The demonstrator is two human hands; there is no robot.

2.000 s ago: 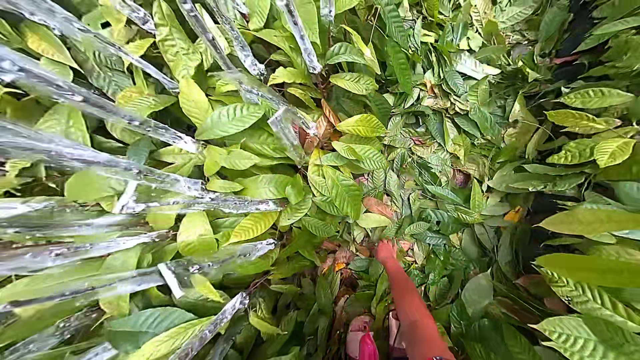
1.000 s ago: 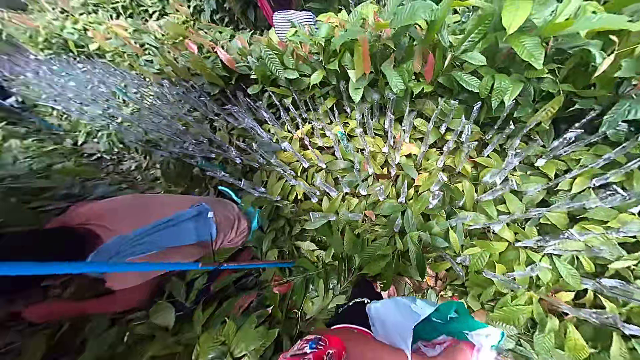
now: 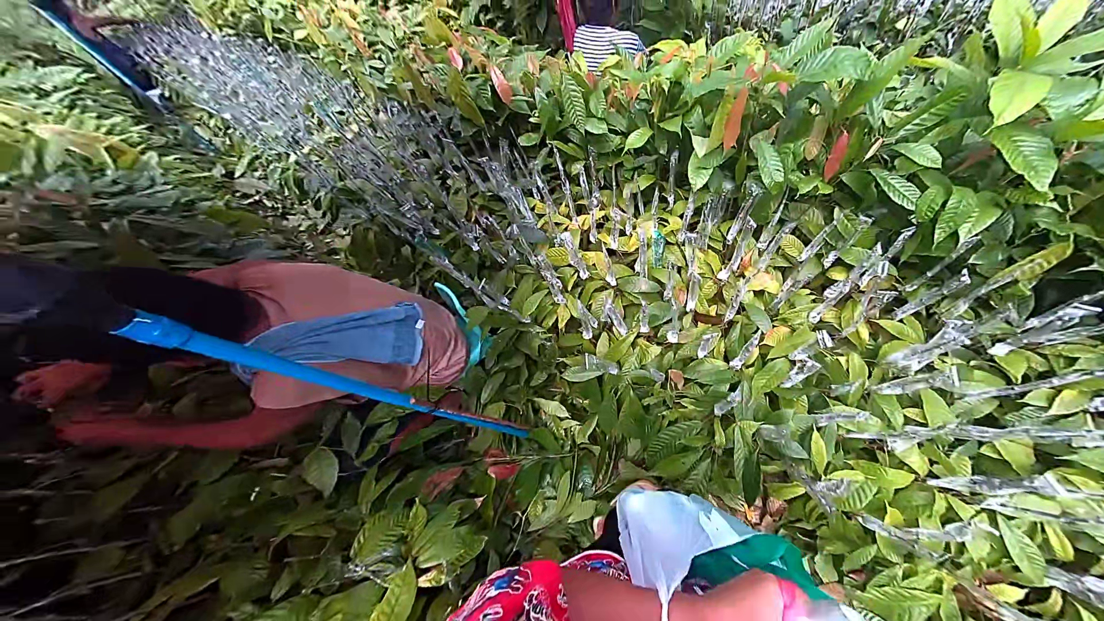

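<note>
Neither of my hands can be made out. Bare skin, perhaps a bent arm (image 3: 634, 595), lies at the bottom edge beside red patterned cloth (image 3: 517, 591); whose it is I cannot tell. White plastic (image 3: 660, 535) and green plastic (image 3: 759, 561) lie against it, hiding what is beneath. Beyond them stand dense broad-leaved seedlings (image 3: 664, 440), many with narrow clear plastic sleeves (image 3: 927, 345) sticking up among yellow-green leaves.
At left a person (image 3: 336, 293) bends over the plants, a blue cloth (image 3: 345, 341) on their back. A blue pole (image 3: 345, 375) crosses in front of them. Another person in a striped top (image 3: 604, 45) is at the top, behind taller leafy plants (image 3: 837, 69).
The view has swung widely from the close plants of two seconds ago, where a hand reached down among leaves. That hand no longer shows. The blue pole now slants down to the right.
</note>
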